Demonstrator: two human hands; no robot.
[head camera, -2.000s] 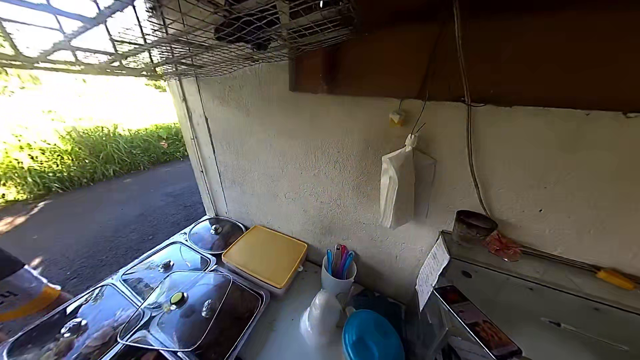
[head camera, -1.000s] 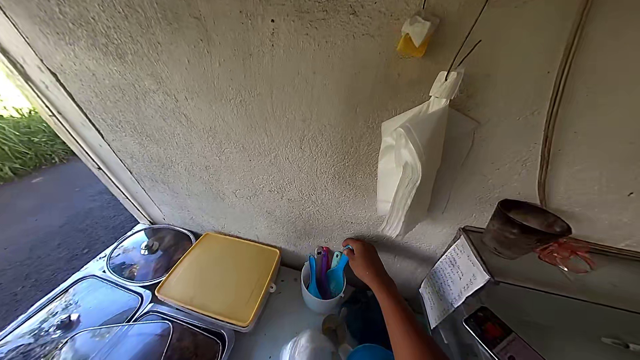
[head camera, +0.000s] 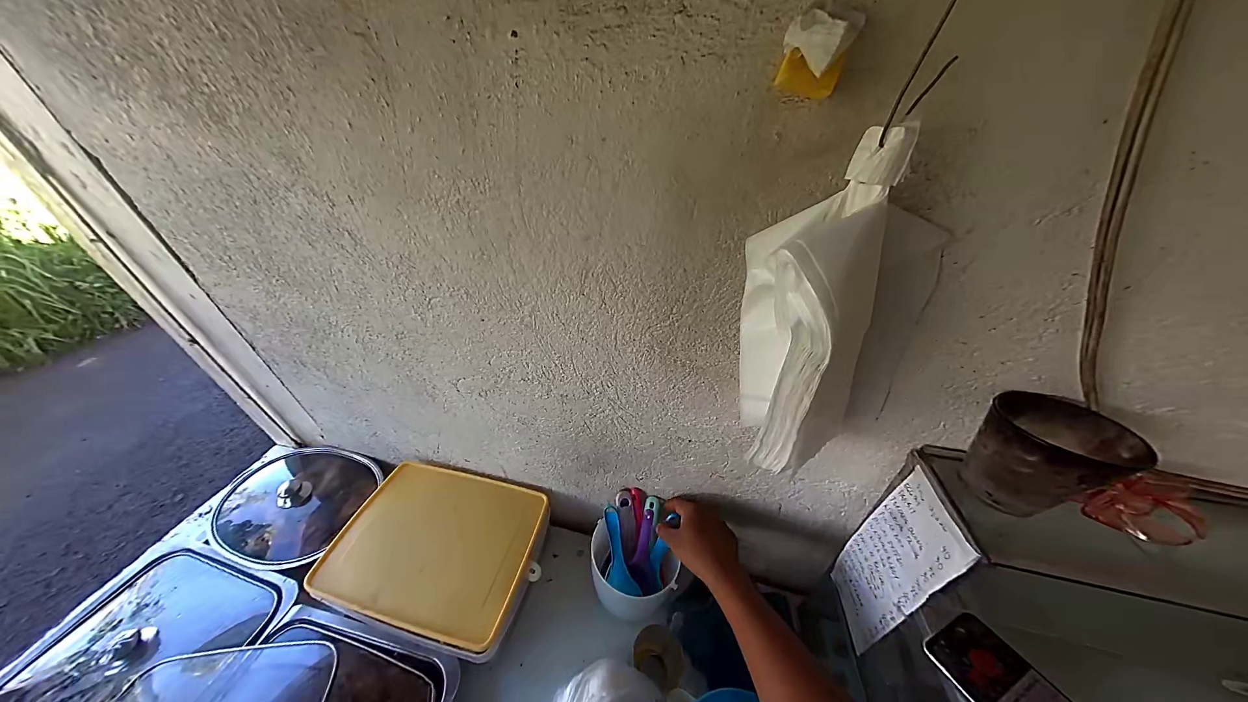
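My right hand (head camera: 697,538) reaches in from the lower right, its fingers at the right rim of a white plastic cup (head camera: 632,603). Several plastic-handled utensils stand in the cup, blue, purple, pink and teal. The fingertips are on the handle of a blue utensil (head camera: 660,554) at the cup's right side. A yellow-lidded plastic container (head camera: 434,551) lies left of the cup. My left hand is out of view.
Food trays with glass lids (head camera: 146,624) and a round glass lid (head camera: 295,507) are at the lower left. White plastic bags (head camera: 814,322) hang on a wire on the wall. At right are a metal pot (head camera: 1053,453), a handwritten sheet (head camera: 902,561) and a phone (head camera: 990,663).
Two seconds ago no hand was in view; one second ago my right hand was at the cup, where it remains. The view has moved closer to the wall and cup.
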